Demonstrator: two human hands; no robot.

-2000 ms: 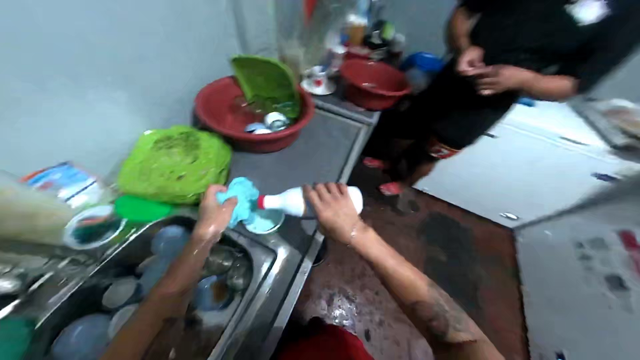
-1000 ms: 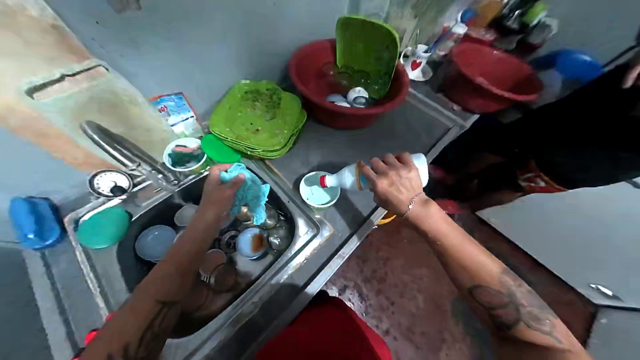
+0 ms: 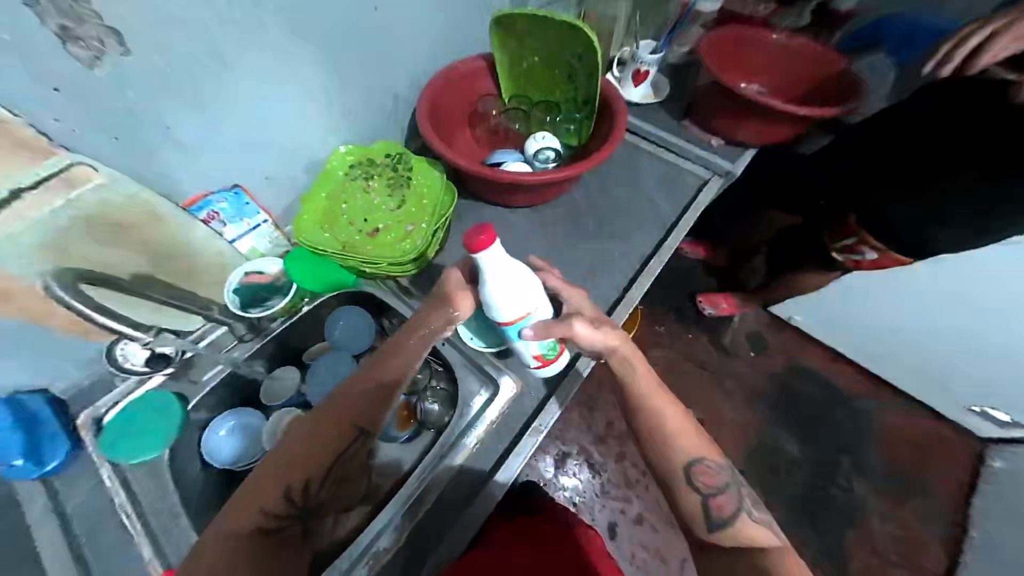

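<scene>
My right hand (image 3: 578, 316) holds a white plastic bottle (image 3: 512, 296) by its right side and label; the bottle stands nearly upright with its red cap on top. Behind the bottle's left side is my left hand (image 3: 458, 298), its fingers largely hidden, so its hold cannot be told. A pale teal bowl (image 3: 478, 332) sits on the counter by the sink's edge, partly behind the bottle. Left of it, under my left forearm, the steel sink (image 3: 480, 408) holds several bowls, including a light blue bowl (image 3: 233, 438), and glass cups.
Stacked green plates (image 3: 372, 210) lie behind the sink beside a tub with a sponge (image 3: 260, 286). A faucet (image 3: 144, 300) arches over the basin. Farther back stand a red basin (image 3: 520, 188) of dishes, a heart-marked cup (image 3: 638, 68) and another red basin (image 3: 772, 72). A person (image 3: 920, 176) stands at right.
The bottle was tipped over the teal bowl; now it is nearly upright. My left hand, which held a light blue cloth over the sink, has moved right to the bottle. The cloth is no longer visible.
</scene>
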